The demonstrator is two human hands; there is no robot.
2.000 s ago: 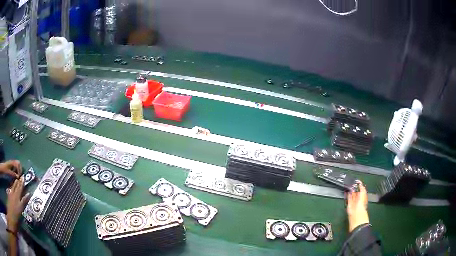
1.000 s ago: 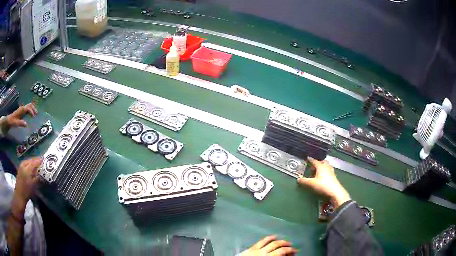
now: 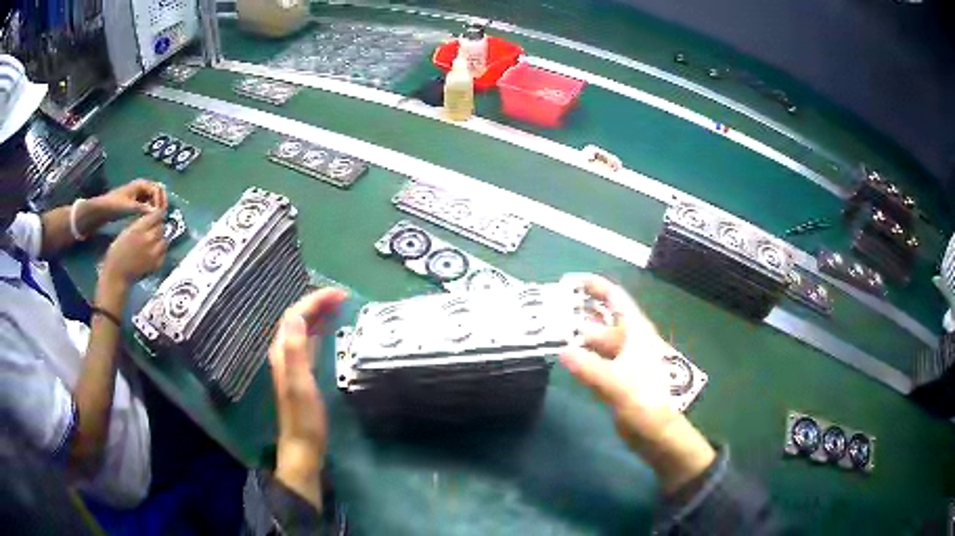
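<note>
A silver three-ring plate (image 3: pixel 458 319) lies over the top of the near plate stack (image 3: pixel 450 403), slightly out of line with it. My right hand (image 3: pixel 628 382) holds the plate's right end between thumb and fingers. My left hand (image 3: pixel 302 366) is open and upright beside the stack's left end, with a gap between. A plate with black rings (image 3: pixel 445 264) lies just behind the stack, partly hidden by it. Another plate (image 3: pixel 683 379) shows behind my right hand, which covers most of it.
A neighbour (image 3: pixel 79 345) works at the left beside a leaning plate stack (image 3: pixel 220 288). A second stack (image 3: pixel 723 257) stands on the metal strip. A black-ringed plate (image 3: pixel 830 442) lies at right. A squeeze bottle (image 3: pixel 459 92) and red trays (image 3: pixel 541 96) are at the far side.
My right hand has moved from the silver plate by the second stack to the near stack with a plate. My left hand has risen beside the near stack. The view has shifted left.
</note>
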